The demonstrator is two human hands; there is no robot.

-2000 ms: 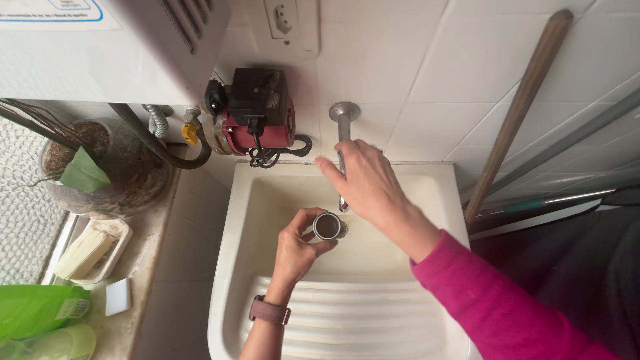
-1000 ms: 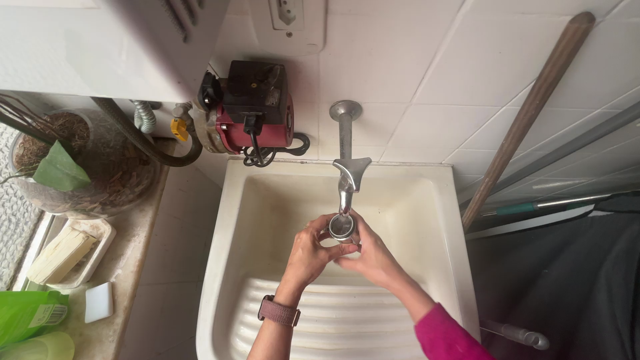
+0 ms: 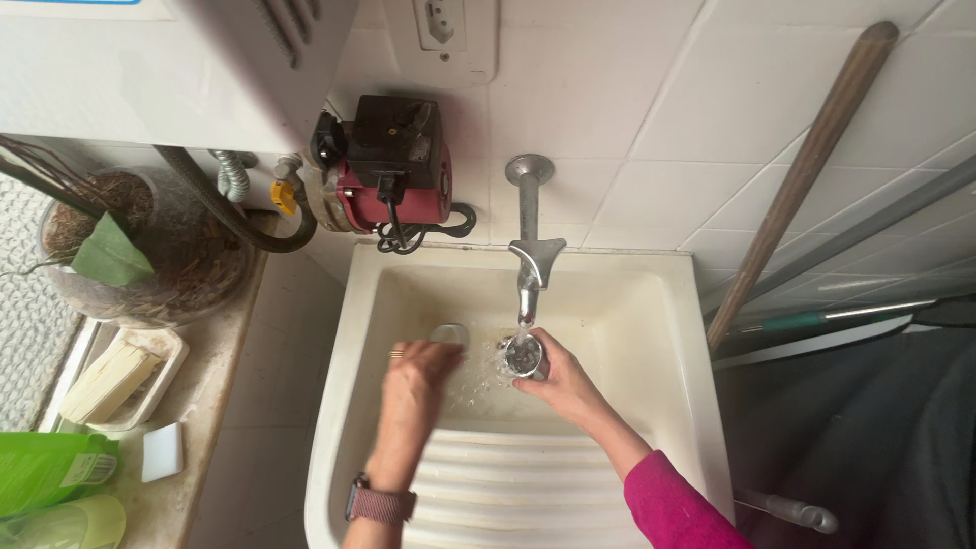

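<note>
My right hand [image 3: 560,377] holds a small metal cup [image 3: 526,357] under the spout of the metal faucet [image 3: 528,282]. Water runs into the cup and splashes out to its left. To the left of the cup, my left hand [image 3: 419,374] is blurred over the basin of the cream laundry sink [image 3: 705,457]. A small round, pale translucent piece [image 3: 450,334] shows just beyond its fingers; whether they grip it cannot be told. A watch is on my left wrist.
Behind the sink at left sits a red and black pump [image 3: 396,175] with a coiled cord. The left ledge holds a glass planter [image 3: 160,252], a soap dish [image 3: 171,366], a white block [image 3: 162,452] and a green pack [image 3: 46,473]. A wooden pole [image 3: 808,168] leans at right.
Water now runs from the faucet. My right hand went from the faucet to the cup, which both hands touched a second ago; my left hand has since moved away to the left.
</note>
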